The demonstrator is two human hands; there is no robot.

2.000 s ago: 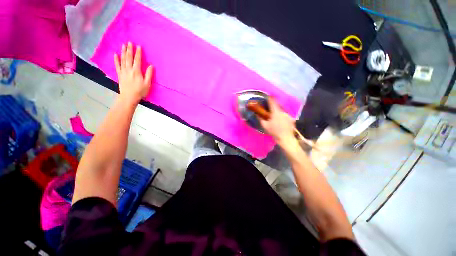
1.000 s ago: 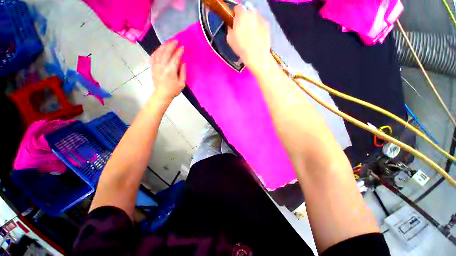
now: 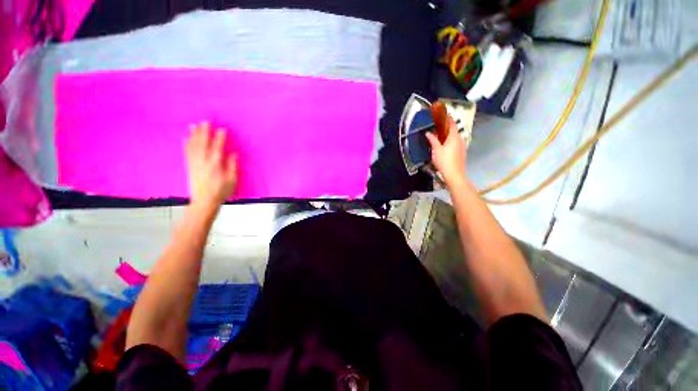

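Observation:
A flat pink fabric panel [image 3: 291,130] lies on a larger whitish-grey interfacing sheet [image 3: 283,42], which shows beyond its far, left and right edges. My left hand [image 3: 210,164] rests flat on the near middle part of the panel, fingers slightly apart, holding nothing. My right hand [image 3: 450,153] grips the brown handle of the steam iron [image 3: 417,134], to the right of the panel and off the fabric. The iron is at the table's right edge, over or beside an off-white plate [image 3: 465,114]. Whether it touches the plate is hard to tell.
The black table cover [image 3: 406,46] lies under the work. Pink bulk fabric [image 3: 19,191] is at the far left. Yellow hoses [image 3: 570,122] run right of the iron. Coiled cords and a white item [image 3: 492,72] sit beyond it. Blue baskets [image 3: 222,305] stand on the floor at lower left.
The iron has moved from the far left part of the pink panel to the right, off the fabric. My left hand has moved from the panel's edge onto its surface. The view has turned.

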